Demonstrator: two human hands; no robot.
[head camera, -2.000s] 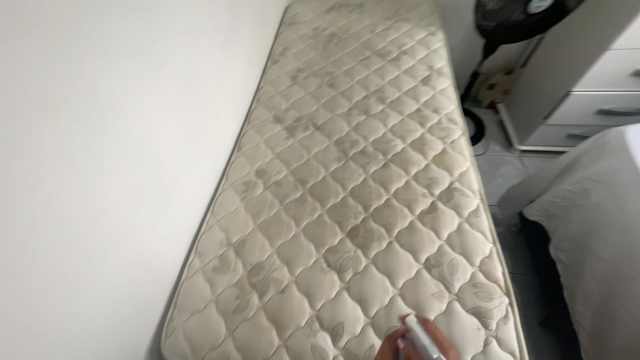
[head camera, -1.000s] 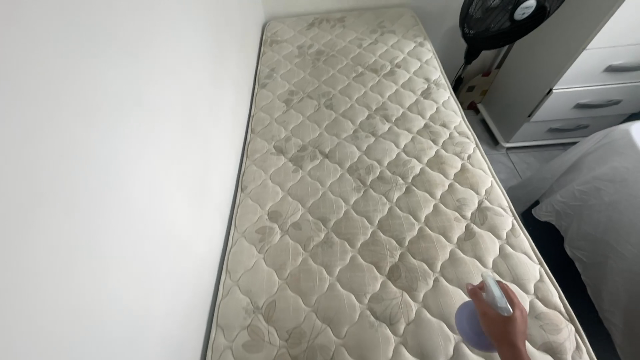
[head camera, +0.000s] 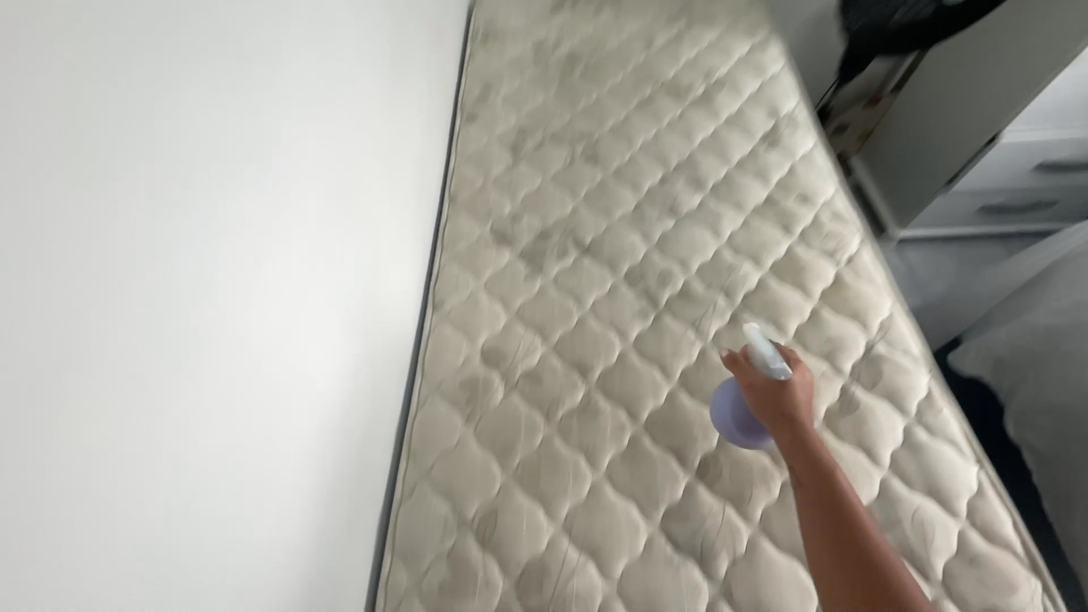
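My right hand (head camera: 778, 391) is closed around a spray bottle with a purple body (head camera: 738, 416) and a whitish trigger head (head camera: 767, 351). The head points up and away from me, and the hand covers the bottle's neck. Below it lies a quilted cream mattress (head camera: 595, 425) with a faint leaf pattern and darker greyish patches toward the far end. The hand and bottle are over the mattress's right half. My left hand is out of the frame.
A white wall (head camera: 212, 255) runs along the mattress's left side. At the upper right stand a white chest of drawers (head camera: 960, 170) and part of a black fan (head camera: 901, 25). A bed or seat under a pale cover (head camera: 1045, 365) is at the right edge.
My right hand, at the bottom edge two seconds ago, now reaches farther out over the mattress with the bottle, and more of the forearm shows. The view has shifted.
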